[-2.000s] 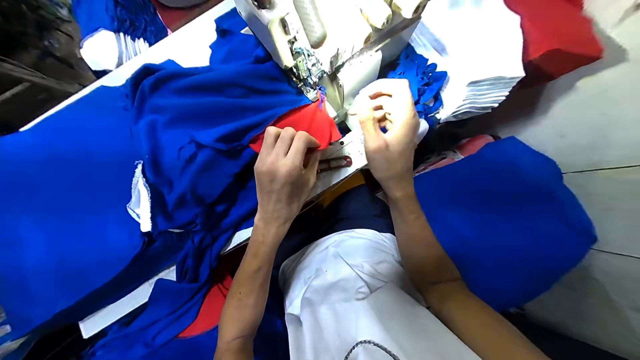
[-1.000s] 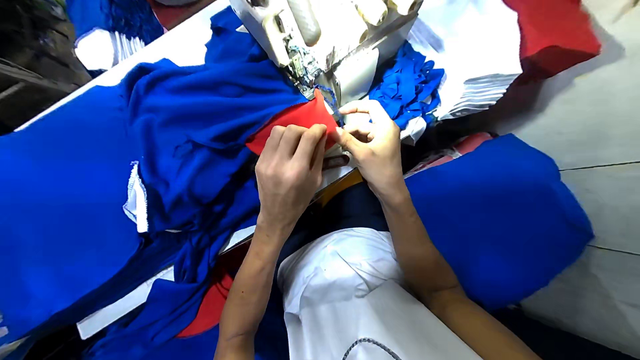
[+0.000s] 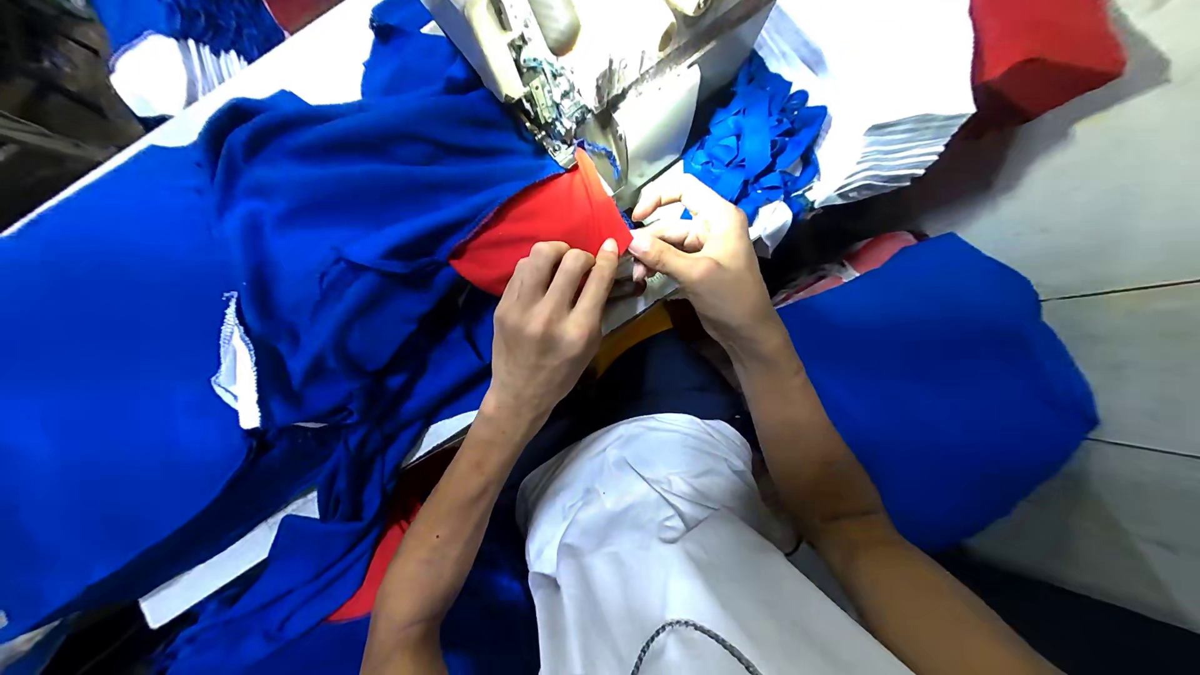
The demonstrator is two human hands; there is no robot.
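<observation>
My left hand (image 3: 553,314) pinches the lower edge of a red fabric piece (image 3: 534,225), its fingertips on top of the cloth. My right hand (image 3: 698,248) grips the right corner of the same red piece between thumb and fingers. The red piece joins a large blue knit fabric (image 3: 347,206) along a curved seam. Its upper tip lies at the presser foot and needle area of a sewing machine (image 3: 558,103), where blue thread or trim shows. The blue fabric spreads over the table to the left of my hands.
A heap of blue fabric strips (image 3: 755,141) lies right of the machine, beside a stack of white fabric pieces (image 3: 891,103). A red bundle (image 3: 1041,56) sits behind it. Blue fabric (image 3: 937,384) lies right of my right forearm. White fabric (image 3: 694,544) covers my lap.
My right hand has come down from beside the machine head to the red piece's corner. More of the blue strips shows than two seconds ago. My left hand has stayed on the red piece.
</observation>
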